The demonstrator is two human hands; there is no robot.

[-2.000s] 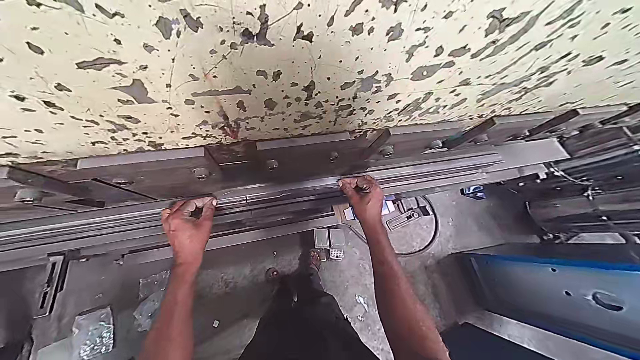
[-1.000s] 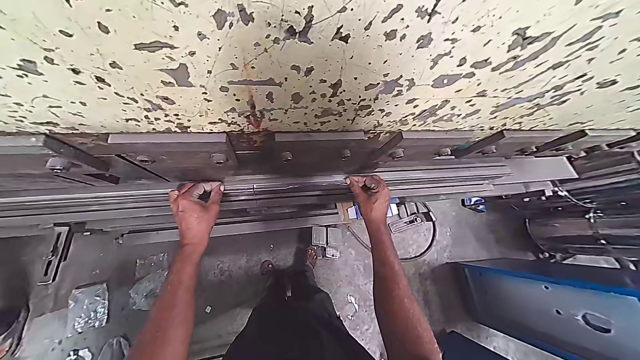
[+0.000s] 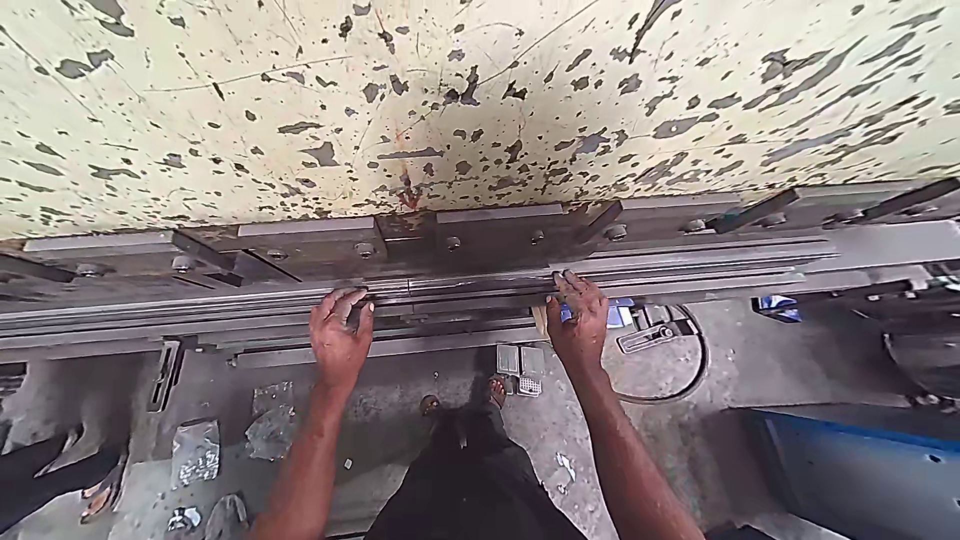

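A large cream-painted machine panel point(image 3: 450, 97) with chipped paint fills the upper view, above a row of bolted steel clamp plates point(image 3: 499, 229). Below these plates runs a long grooved steel bar point(image 3: 480, 289), probably press tooling. My left hand point(image 3: 343, 330) is at the bar left of centre, its thumb and fingers apart around a gap. My right hand point(image 3: 579, 319) is at the bar right of centre, fingertips on its upper edge and thumb lower. Whether either hand grips a separate workpiece cannot be told.
Plastic bags point(image 3: 196, 454) lie on the floor at left, near another person's foot point(image 3: 97, 495). Small boxes point(image 3: 519, 360) sit by my feet. A curved hose or cable point(image 3: 701, 360) is on the floor at right, with a blue-edged metal part point(image 3: 862, 457) at lower right.
The thumb and fingers of both hands have spread wider apart. The hands stay at about the same places along the bar.
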